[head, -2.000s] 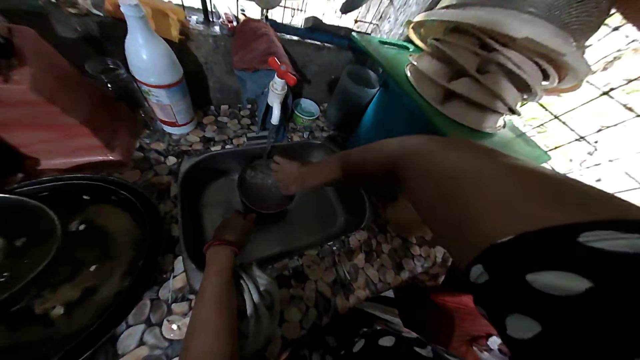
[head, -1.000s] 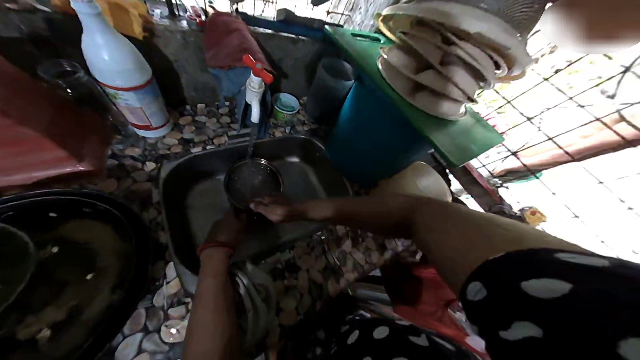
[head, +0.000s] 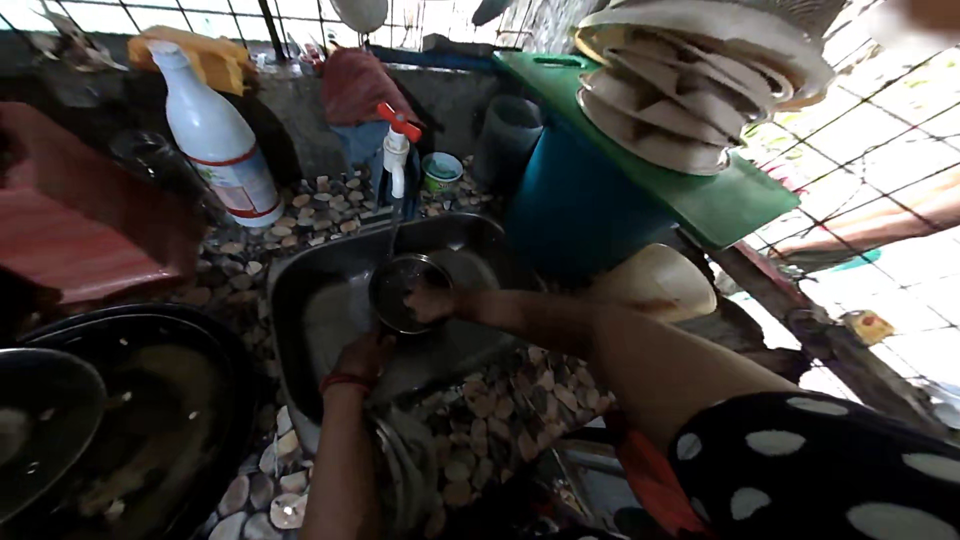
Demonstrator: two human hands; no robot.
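Observation:
A round metal bowl [head: 397,289] is in the sink basin [head: 319,319], under a white plastic faucet [head: 396,157] with a red handle. Water runs from the spout into the bowl. My left hand [head: 364,356], with a red band at its wrist, grips the bowl's near left rim. Over the bowl's right side, my right hand [head: 431,302] reaches inside with curled fingers; whether it holds anything is hard to tell.
Left of the sink is a black basin [head: 172,390] of murky water. A white bottle [head: 217,142] and a small tub [head: 441,172] stand behind. Stacked plates [head: 675,97] rest on a green board [head: 720,202] at right, above a cream container [head: 660,285].
My right hand has moved from the bowl's near edge to inside it. The view has shifted somewhat.

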